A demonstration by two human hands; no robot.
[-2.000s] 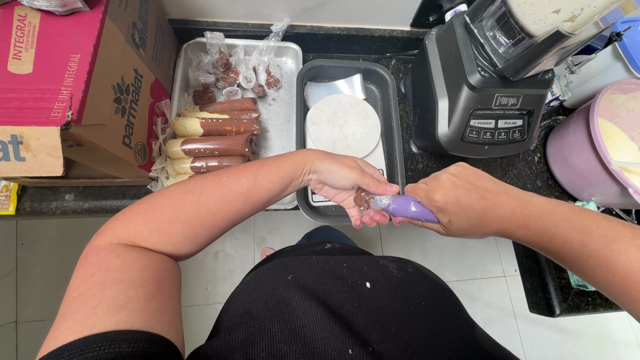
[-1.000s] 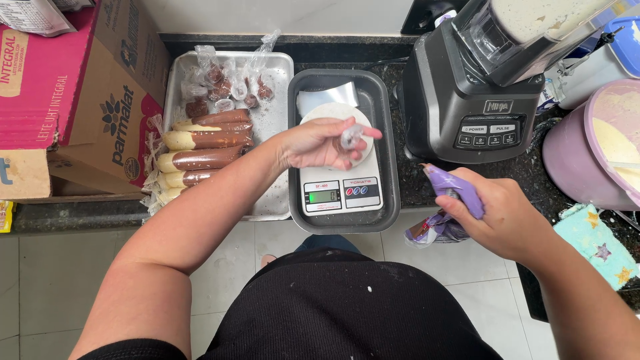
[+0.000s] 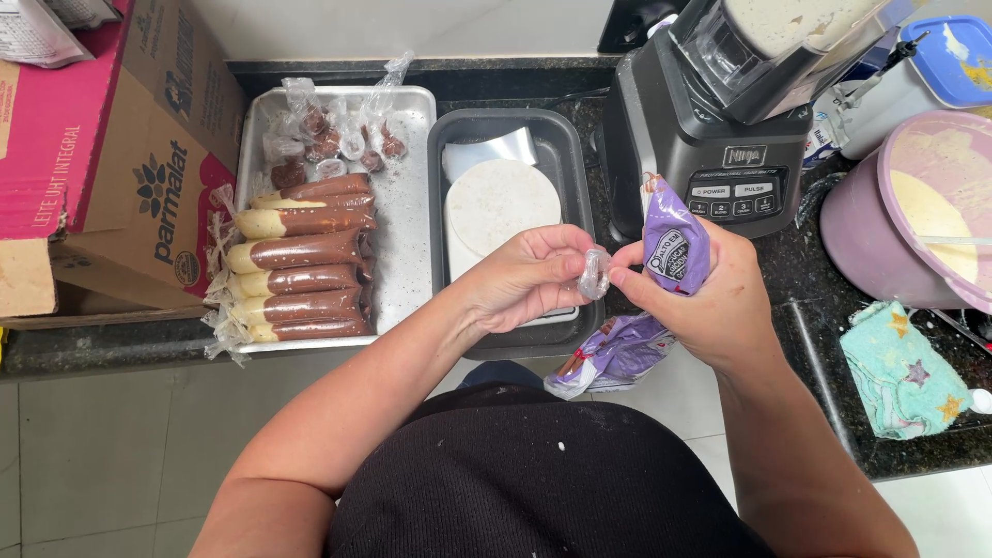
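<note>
My left hand (image 3: 535, 275) holds a crumpled clear plastic piece (image 3: 594, 273) between thumb and fingers, over the front of a dark pan. Just to its right, my right hand (image 3: 697, 291) grips a purple plastic bag (image 3: 673, 244) with a chocolate-smeared tip pointing up, while its thumb and index fingertip touch the clear plastic. The bag's lower part hangs below the hand. In the dark pan (image 3: 583, 186) lie a white kitchen scale with a round plate (image 3: 504, 207) and clear plastic sheets (image 3: 488, 153). A metal tray (image 3: 403, 209) bears filled two-tone plastic tubes (image 3: 302, 252) and small knotted chocolate-filled bags (image 3: 322, 143).
A cardboard box (image 3: 155, 170) stands at the left. Behind my right hand is a Ninja blender (image 3: 705, 147). A pink bucket (image 3: 868, 225) of pale mixture, a blue-lidded container (image 3: 953, 62) and a turquoise cloth (image 3: 903, 368) are at the right.
My hands were apart a second ago and are now together at the clear plastic. The right hand has moved left with the purple bag. The scale's display, visible before, is now covered.
</note>
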